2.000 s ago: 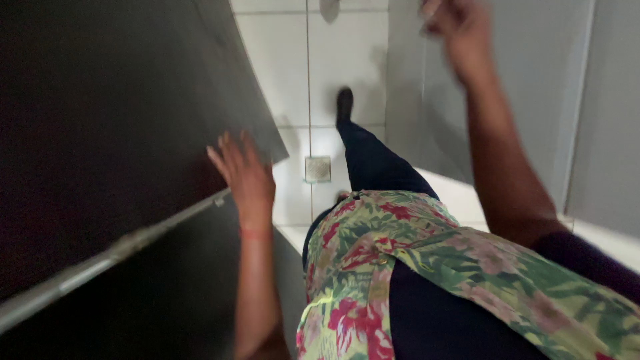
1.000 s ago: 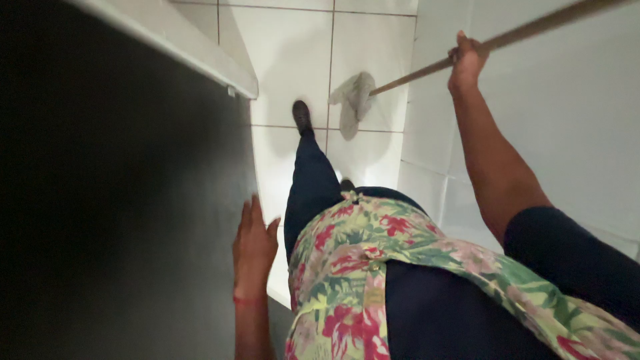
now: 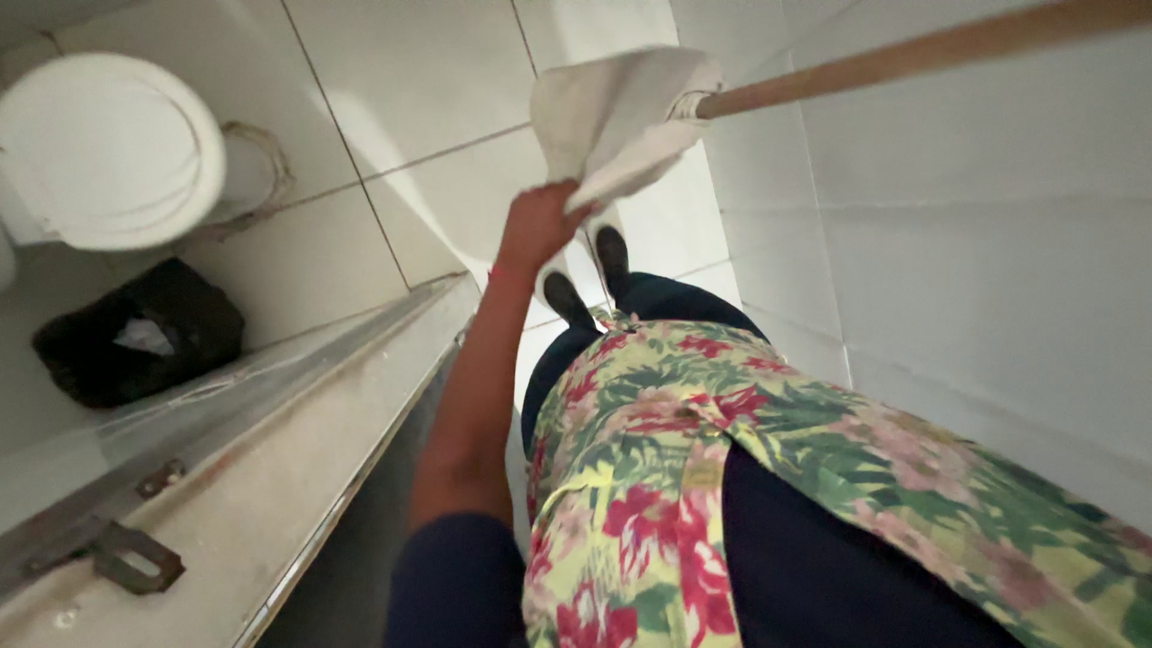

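My left hand (image 3: 543,225) grips the lower edge of a whitish cloth (image 3: 621,112) in the upper middle of the view. The cloth is bound to the end of a wooden pole (image 3: 900,61), which runs out at the upper right corner. My right hand is out of sight, so its hold on the pole cannot be seen. The cloth hangs over the pale tiled floor, above my dark shoes and beside the tiled wall.
A white toilet with its lid down (image 3: 103,148) stands at the upper left. Below it sits a black-lined bin (image 3: 139,333) with crumpled paper inside. A partition or door edge (image 3: 297,450) with a metal latch (image 3: 138,558) crosses the lower left. A pale tiled wall (image 3: 972,270) rises on the right.
My left hand has gone from beside the dark panel to the cloth and taken hold of it. My right hand, on the pole a second ago, has left the view. The toilet and bin have come into view.
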